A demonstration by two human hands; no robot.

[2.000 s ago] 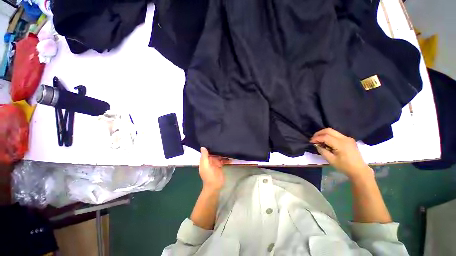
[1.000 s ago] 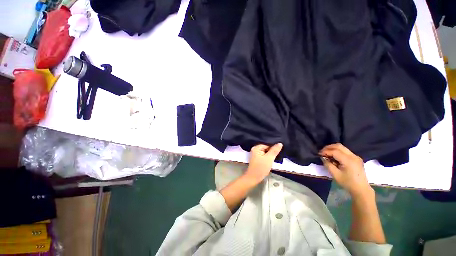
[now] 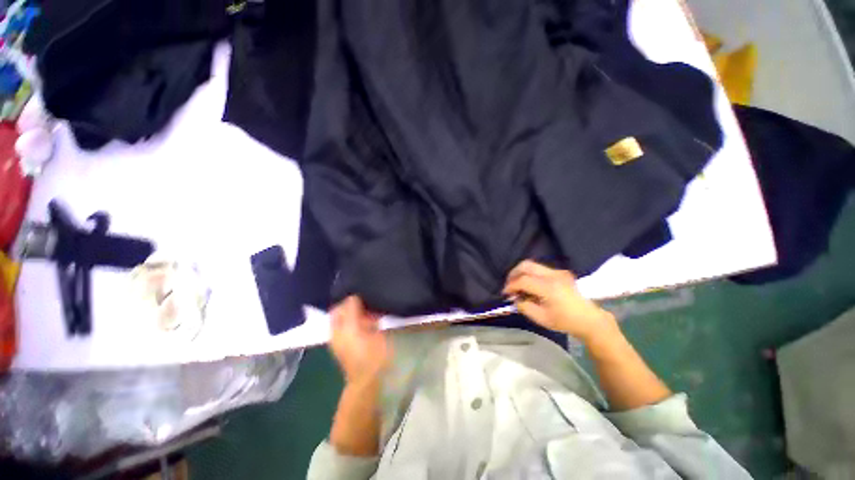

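A black jacket (image 3: 450, 131) lies spread over the white-topped table (image 3: 220, 197), its lower edge along the table's front. A small gold-tan label (image 3: 624, 151) is on its right part. My right hand (image 3: 544, 296) pinches the jacket's bottom edge; a small dark item may be in the fingers, too small to tell. My left hand (image 3: 359, 336) is blurred at the edge, left of my right hand; whether it grips the cloth cannot be told.
A dark phone (image 3: 277, 290), a crumpled whitish cloth (image 3: 172, 298) and a black mini tripod (image 3: 82, 251) lie to the left. Another black garment (image 3: 131, 70) is at the upper left. Red plastic (image 3: 11, 187) is at the left edge. Clear plastic (image 3: 141, 398) hangs below the table.
The view has shifted and turned. My left hand has moved left along the jacket's edge, away from my right hand. The pale seam line near the left hand no longer shows.
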